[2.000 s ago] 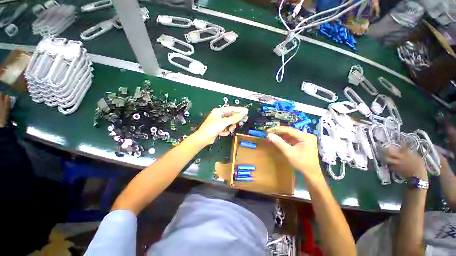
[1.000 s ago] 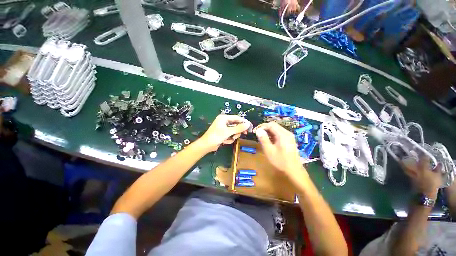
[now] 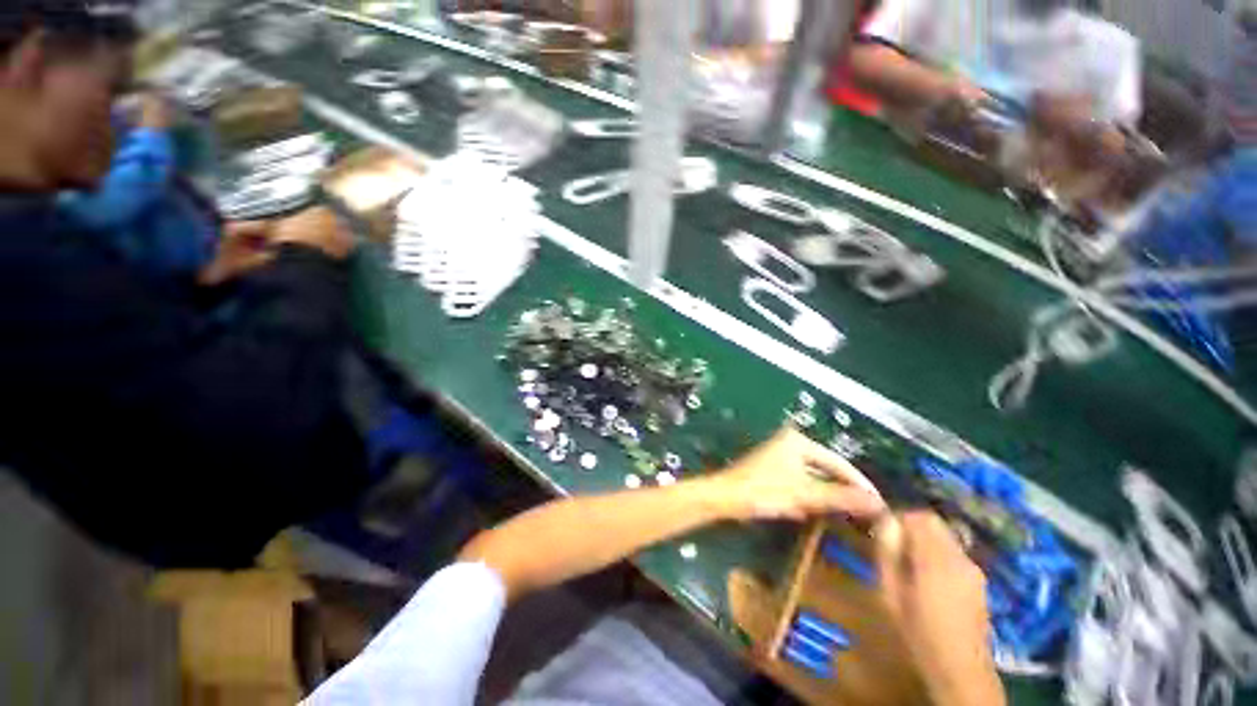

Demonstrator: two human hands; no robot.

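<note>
My left hand and my right hand meet above the shallow cardboard box, fingertips close together. The view is blurred, and I cannot tell what lies between the fingers. Several blue cylinders lie in the box at its left side, and one more lies near its upper edge. A heap of loose blue cylinders is right of my right hand. A heap of dark and silvery-green small parts with white discs lies to the left on the green bench.
A stack of white oval housings stands at the left. More housings lie across the bench, with a pile at lower right. A grey upright rises mid-bench. A person in dark clothing sits at left; others are across the bench.
The view has swung left, so the bench things appear further right and the person at left shows. My right hand held a blue cylinder two seconds ago; now both hands' fingertips are together.
</note>
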